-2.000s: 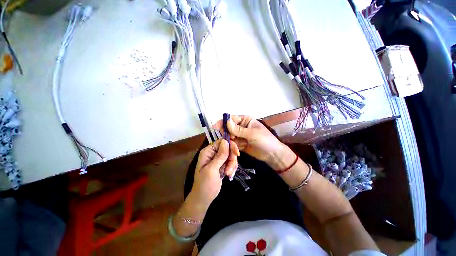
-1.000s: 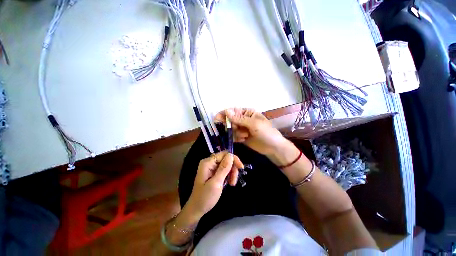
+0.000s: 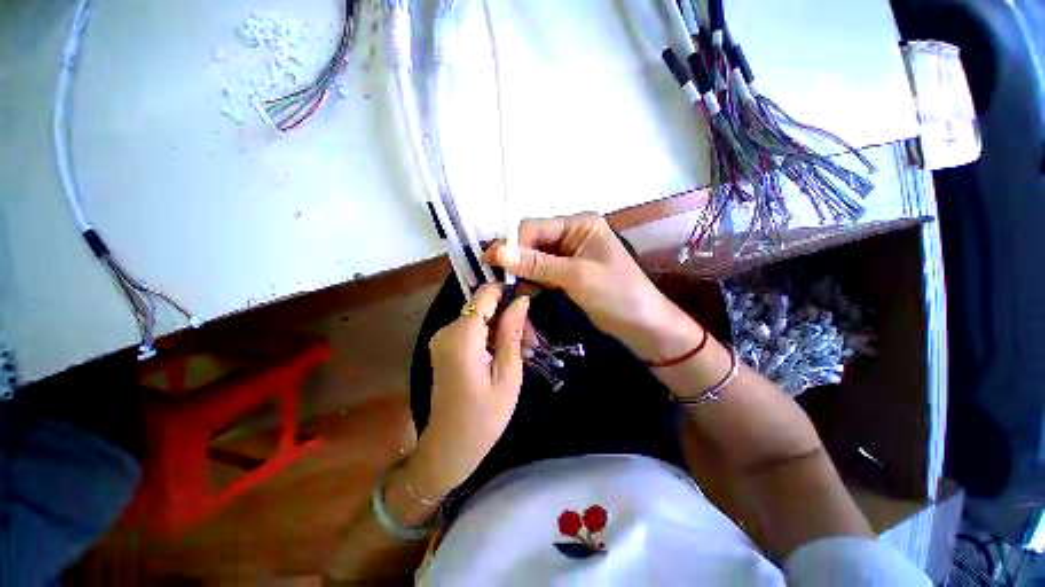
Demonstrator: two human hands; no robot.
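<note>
My left hand [image 3: 476, 350] is closed on the dark-sleeved ends of white cables [image 3: 415, 155] over my lap, just off the table edge. Coloured wire leads [image 3: 550, 357] with small pale ends stick out to the right below its fingers. My right hand [image 3: 573, 269] is just above and to the right, pinching a white cable [image 3: 509, 218] between thumb and fingers near its dark sleeve. The fingertips of both hands are close together. The exact contact with the sleeve is hidden by the fingers.
A cable bundle [image 3: 751, 149] lies at the right of the white table [image 3: 229, 218]. A single harness [image 3: 71, 172] lies left, near loose white housings [image 3: 269, 48] and a curved cable. Harnesses fill the box [image 3: 796, 338] at lower right. A red stool [image 3: 218, 424] stands lower left.
The view has shifted, so the table items sit differently in the picture. My hands have come closer together, and a thin white cable now runs straight up from my right fingertips.
</note>
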